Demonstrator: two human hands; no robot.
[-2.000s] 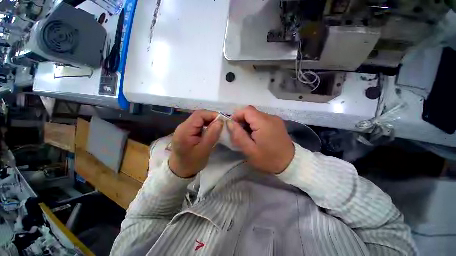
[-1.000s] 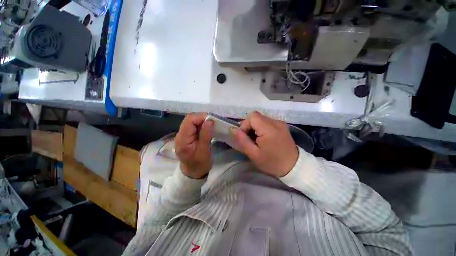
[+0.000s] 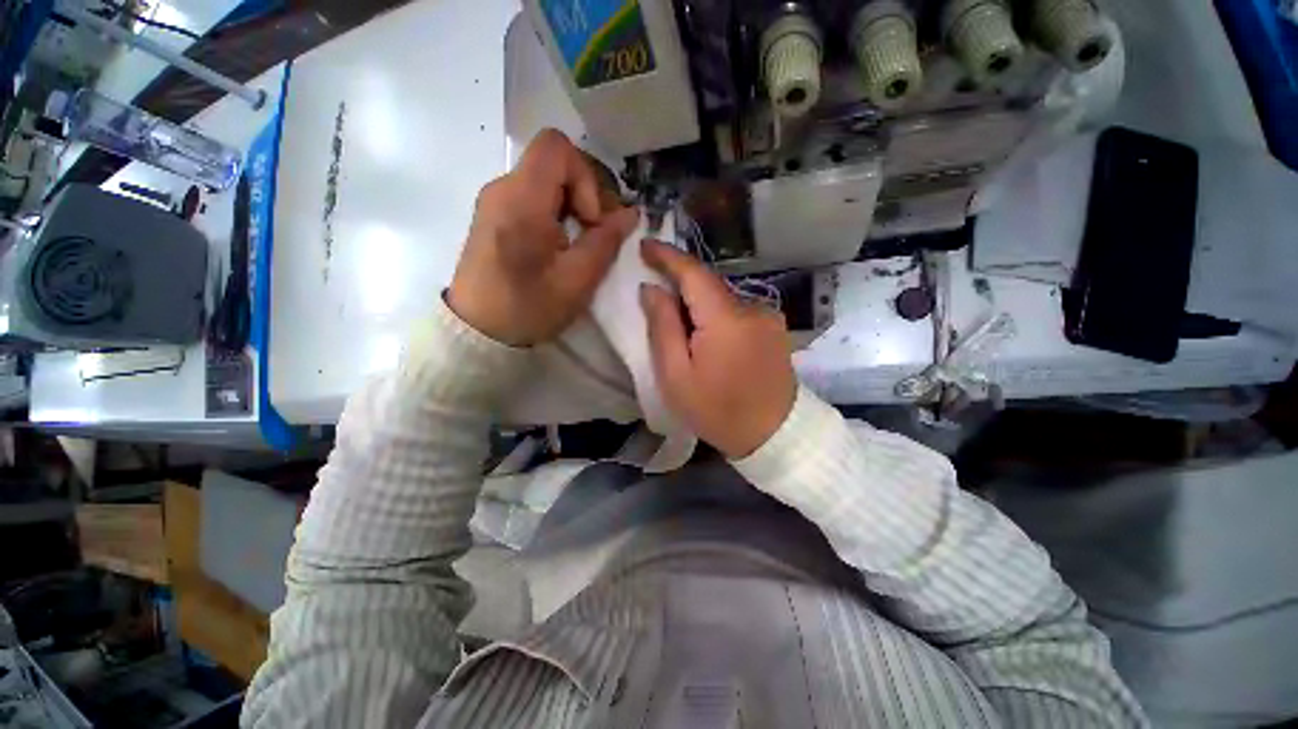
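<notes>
A white garment piece (image 3: 622,306) hangs from both hands over the table's front edge toward the lap. My left hand (image 3: 541,242) pinches its upper edge just left of the needle area (image 3: 658,202) of the off-white overlock machine (image 3: 626,107). My right hand (image 3: 723,346) grips the cloth slightly lower and to the right, thumb and finger near the needle area. The exact contact between the cloth and the presser foot is hidden by the fingers. Thin white thread (image 3: 757,292) loops beside the right hand.
Cream tension dials (image 3: 890,54) line the machine's upper front. A black phone (image 3: 1132,242) lies at right, with a clear plastic bag (image 3: 957,366) at the front edge. A grey fan-like unit (image 3: 114,266) and black-handled scissors (image 3: 232,292) are at left, beyond the blue edging (image 3: 261,271).
Both hands have moved forward from above the lap to the machine's needle area with the cloth. The view has shifted, now showing the dials and blue-green label; more of the white cloth is visible.
</notes>
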